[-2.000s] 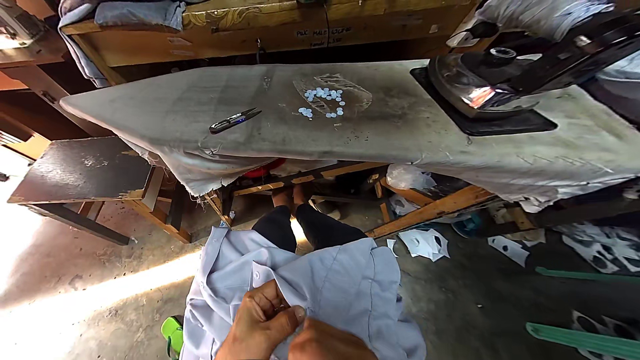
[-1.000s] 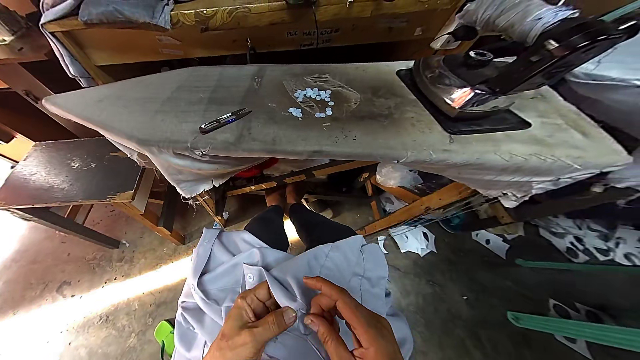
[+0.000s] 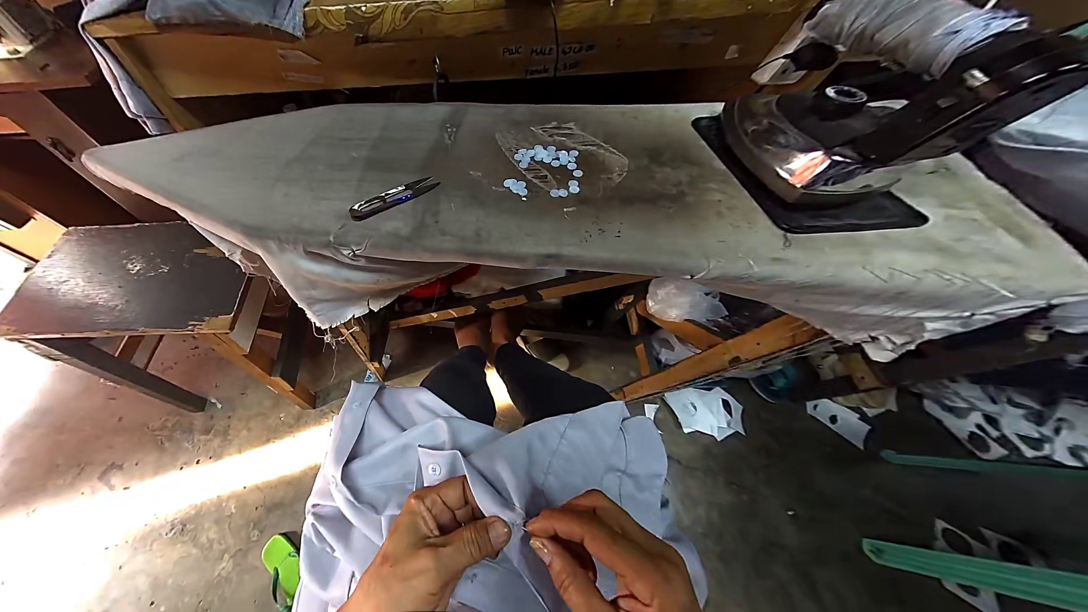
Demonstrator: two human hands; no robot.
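A light grey-lilac garment [image 3: 561,450] lies over my lap, with a small button [image 3: 434,469] on one edge. My left hand [image 3: 442,540] pinches a fold of its cloth between thumb and fingers. Close on the right, my right hand [image 3: 595,552] has its thumb and forefinger together at the fold, on something thin and small, perhaps a needle; it is too fine to tell. On the ironing board [image 3: 408,144] lie thread snips [image 3: 395,198] and a loose group of pale blue buttons [image 3: 548,155] on a clear plastic piece.
An electric iron [image 3: 816,136] stands on a black rest [image 3: 850,217] at the board's right. A dark wooden bench [image 3: 136,272] is at the left. Cut cloth scraps [image 3: 705,412], green bars [image 3: 977,569] and a green flip-flop [image 3: 280,561] are on or near the floor.
My right hand's fingers, spread apart a second ago, have closed together by the fold. My left hand keeps its pinch on the garment. The snips and loose buttons have not moved.
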